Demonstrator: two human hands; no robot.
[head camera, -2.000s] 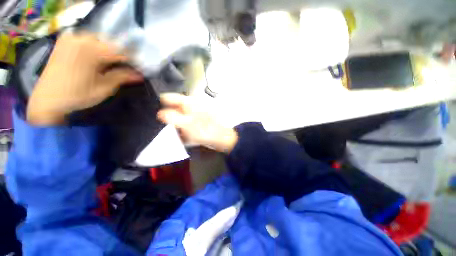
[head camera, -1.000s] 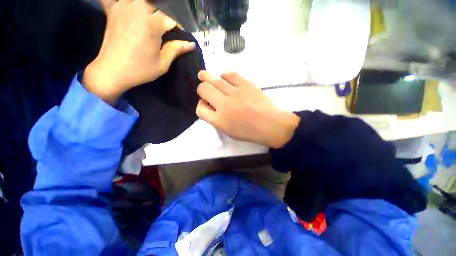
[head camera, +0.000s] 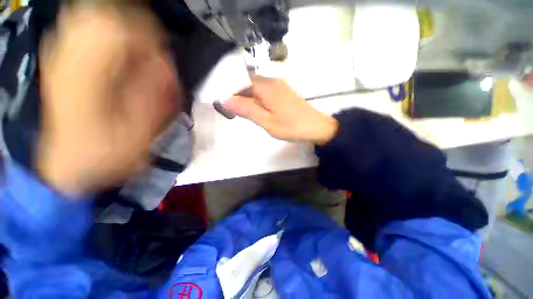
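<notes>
The black cloth of the garment piece (head camera: 201, 49) runs toward the needle area (head camera: 251, 35). A white piece (head camera: 223, 80) lies at its edge, left of my right hand. My right hand (head camera: 283, 111) pinches the edge of the white piece between thumb and fingers. A small dark object (head camera: 223, 110) shows below these fingertips; I cannot tell what it is. My left hand (head camera: 108, 96) is large and blurred above the garment, its fingers curled; its grip cannot be made out. Grey panels with black strips (head camera: 172, 149) hang below it over the table edge.
The sewing machine's knurled knob (head camera: 277, 51) is above my right hand. Blue-handled snips (head camera: 397, 91) and a phone (head camera: 451, 94) lie right on the white table (head camera: 251, 155). A red basket (head camera: 190, 201) is under the edge. Grey cloth (head camera: 482, 193) hangs at right.
My left hand has moved down and nearer the camera, off the cloth edge by the needle. The white piece and grey panels have come into view. My right hand has shifted slightly and now pinches.
</notes>
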